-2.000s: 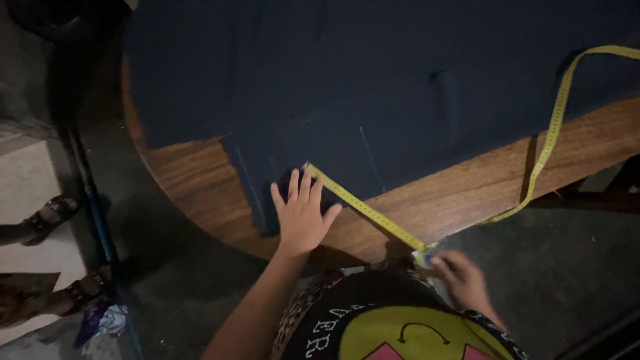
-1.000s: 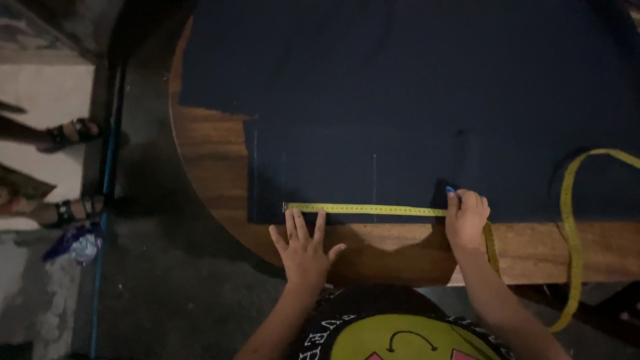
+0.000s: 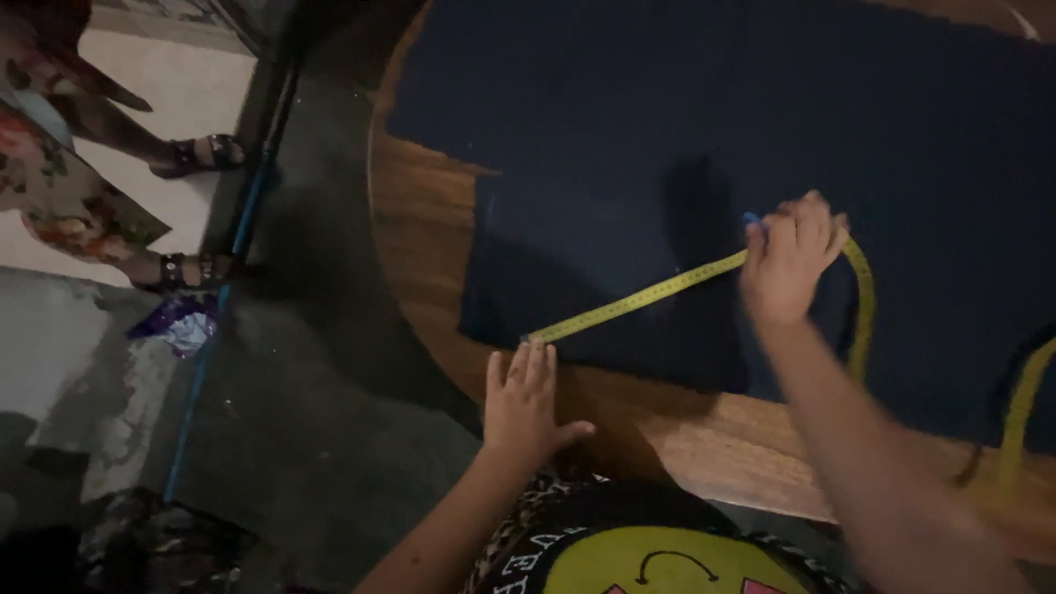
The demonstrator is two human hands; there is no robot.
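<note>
Dark blue cloth [image 3: 594, 206] lies over a round-ended wooden table. Across its lower left part runs a yellow tape measure [image 3: 643, 299], slanting up to the right. My left hand [image 3: 524, 396] presses the tape's end with its fingertips near the cloth's edge, thumb spread. Over the cloth, my right hand [image 3: 792, 256] grips the tape, with a small blue thing [image 3: 752, 219] showing at its fingers, probably chalk. Beyond that hand the tape curves down, partly behind my forearm, and shows again at the right edge.
The wooden table's [image 3: 421, 198] curved rim borders the dark floor. At the left stands a person in sandals [image 3: 194, 157] and a flowered garment. A purple and silver wrapper [image 3: 181, 323] lies on the floor by a thin blue pipe or strip [image 3: 194, 371].
My right hand has moved up over the cloth with the tape, which now slants instead of lying along the lower edge. My left fingertips remain at the tape's end. The view has shifted.
</note>
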